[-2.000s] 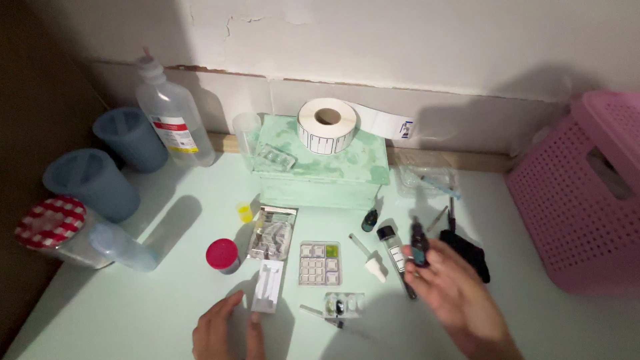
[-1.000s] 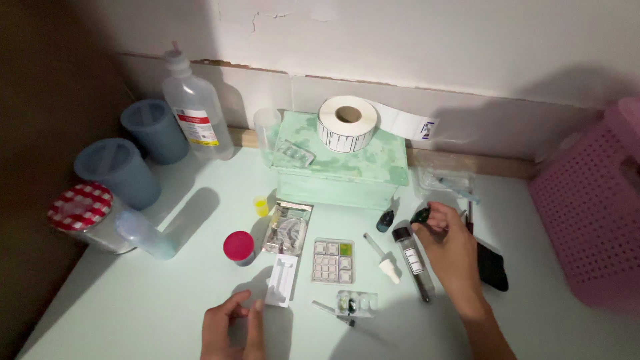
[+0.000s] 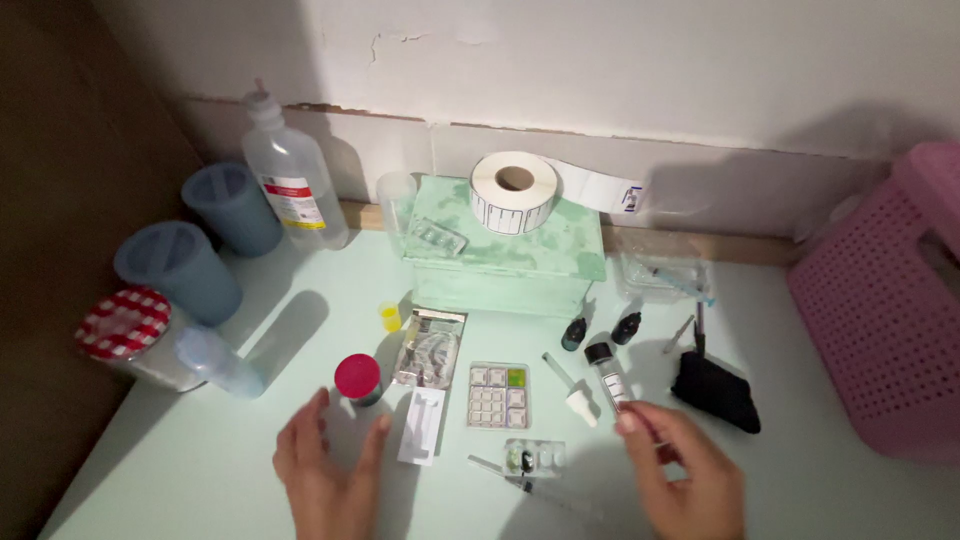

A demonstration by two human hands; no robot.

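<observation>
My left hand (image 3: 330,469) is empty with its fingers apart, near a red-lidded small container (image 3: 358,379) and a white plastic tray (image 3: 422,425). The thumb and index finger of my right hand (image 3: 682,469) close on the lower part of a black-capped, labelled clear tube (image 3: 610,375); my fingers partly hide that end. Beyond the tube stand a small dark bottle (image 3: 574,334) and another dark bottle (image 3: 626,328). A white-bulbed dropper (image 3: 579,405) lies left of the tube. Between my hands are a compartmented square case (image 3: 498,396), a clear well tray (image 3: 534,458) and a syringe (image 3: 525,486).
A label roll (image 3: 514,193) rests on a green box (image 3: 502,289). Left are a clear plastic bottle (image 3: 289,184), blue-grey containers (image 3: 180,274) and a checkered-lid jar (image 3: 124,322). Right are a black pouch (image 3: 716,391), a clear package (image 3: 637,277) and a pink perforated basket (image 3: 870,322).
My right hand held one small dark bottle two seconds ago; that bottle now stands beside the other. The hand has moved down to the capped tube. My left hand's fingers have spread.
</observation>
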